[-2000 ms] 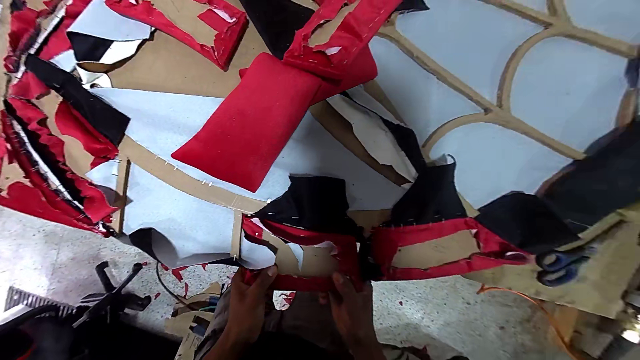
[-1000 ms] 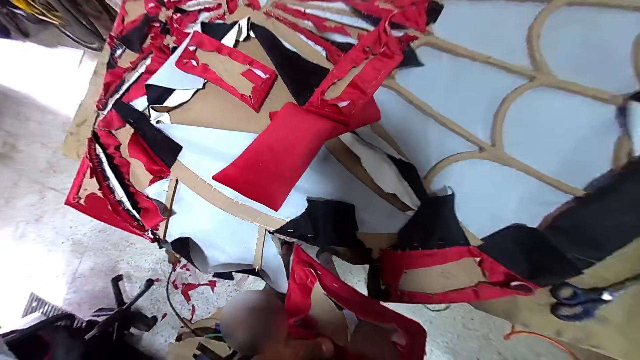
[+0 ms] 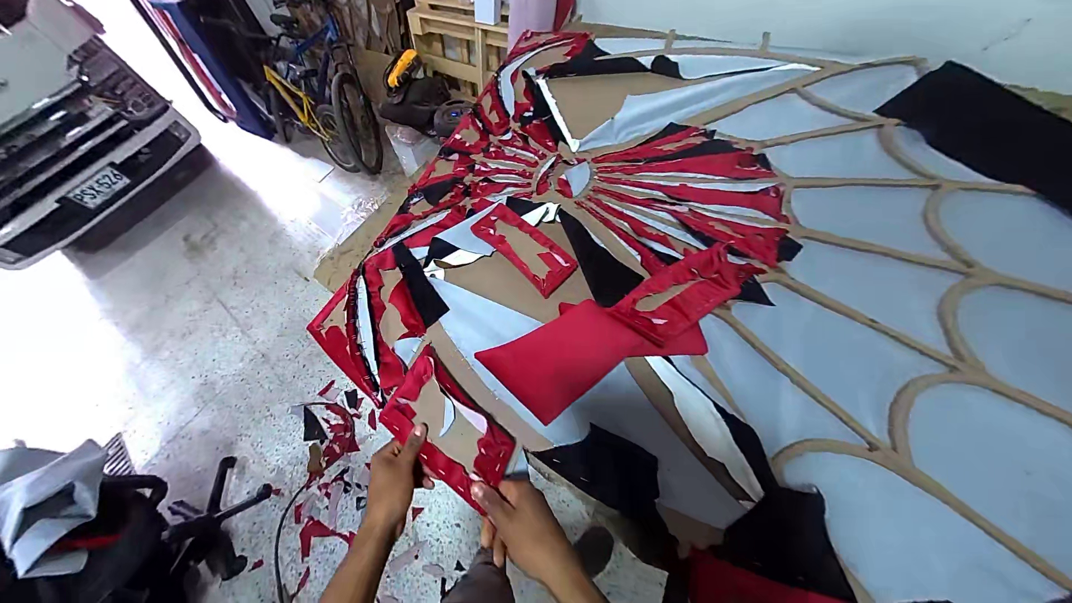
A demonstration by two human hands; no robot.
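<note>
A fabric-wrapped panel [image 3: 444,414], with red cloth folded over a tan board, is held at the near left edge of a large layered fabric piece. My left hand [image 3: 400,469] grips its near left side, thumb on top. At its near right corner my right hand [image 3: 512,511] grips it too. Just beyond lie a plain red panel [image 3: 548,360], a red-edged panel with its tan board showing [image 3: 682,293] and a smaller similar one [image 3: 526,249]. Black cloth flaps [image 3: 603,469] hang along the near edge. Pale grey sections [image 3: 837,335] divided by tan strips spread to the right.
Red scraps [image 3: 314,536] litter the speckled floor. A black chair base [image 3: 218,519] stands at the lower left. Farther back are a vehicle front [image 3: 92,167], bicycles [image 3: 327,92] and a wooden pallet [image 3: 456,33]. A pale wall [image 3: 988,42] borders the far side.
The view has swung up and left over the piece. The red-wrapped panel, tilted near my body one second ago, is now farther forward at the left edge, with both hands on it.
</note>
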